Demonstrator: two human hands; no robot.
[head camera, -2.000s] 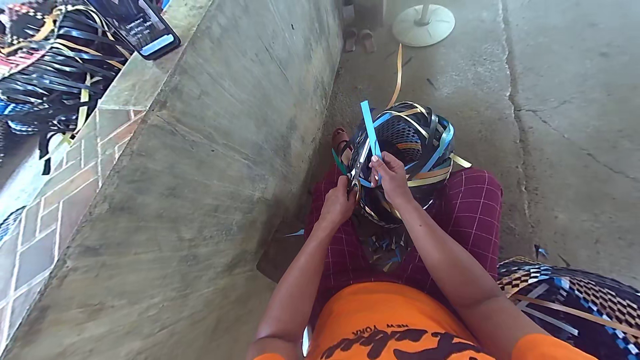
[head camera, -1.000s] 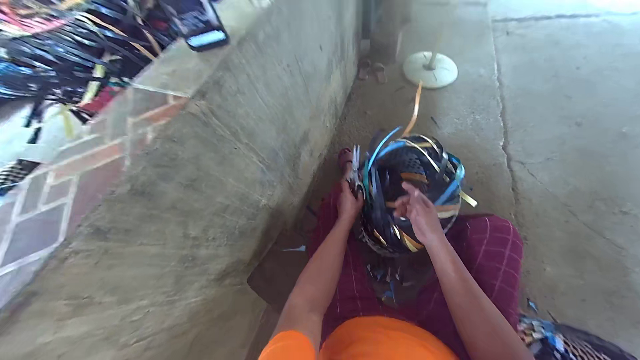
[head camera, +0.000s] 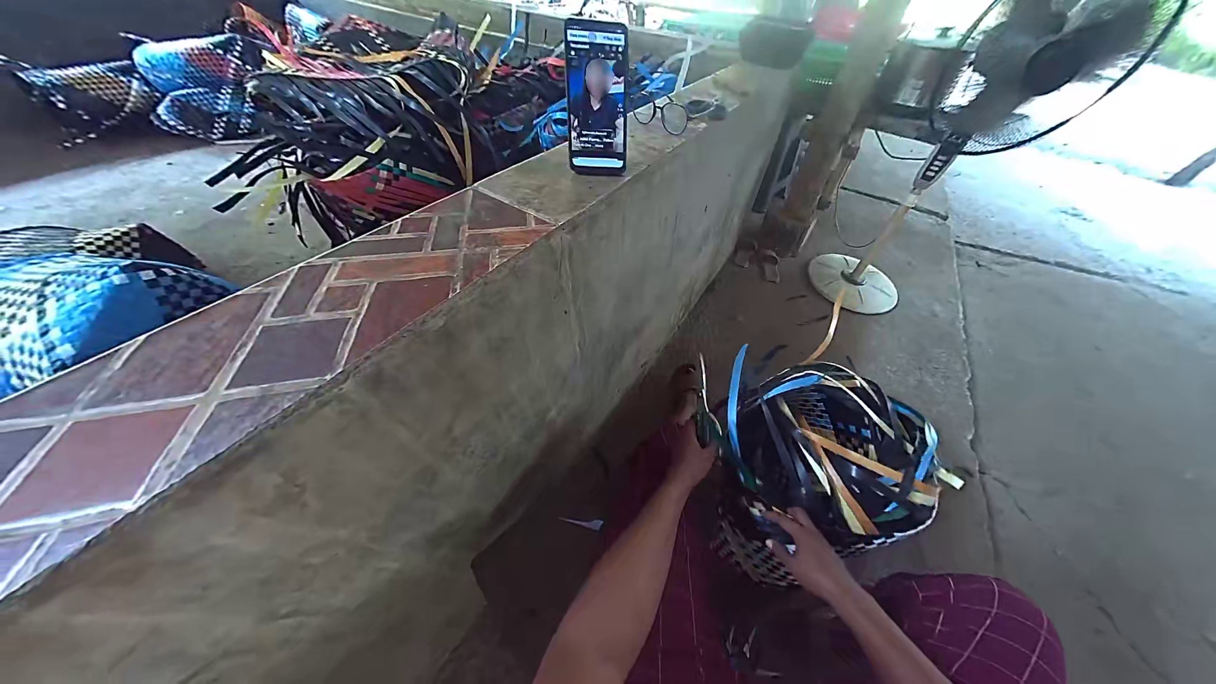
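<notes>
A basket woven from black, white and blue plastic strips (head camera: 769, 551) rests by my knees, its mouth full of loose black, blue, tan and cream strip ends. At its left side, my left hand (head camera: 696, 454) is closed on scissors (head camera: 705, 418) with dark green handles and upward-pointing blades, partly hidden by the fingers. The thumb and fingers of my right hand (head camera: 803, 553) grip the near rim of the basket. One long tan strip (head camera: 832, 328) runs from the far side of the basket toward the fan base.
Left of me is a concrete wall topped with tiles (head camera: 285, 351), bearing an upright phone (head camera: 597, 100) and eyeglasses (head camera: 673, 116). Beyond it lie woven baskets (head camera: 199, 85) and bundles of strips (head camera: 380, 123). A standing fan (head camera: 853, 283) and sandals (head camera: 758, 258) are ahead.
The view has swung upward and left. My right hand has moved from over the basket's mouth to its near rim. My left hand stays at the left side.
</notes>
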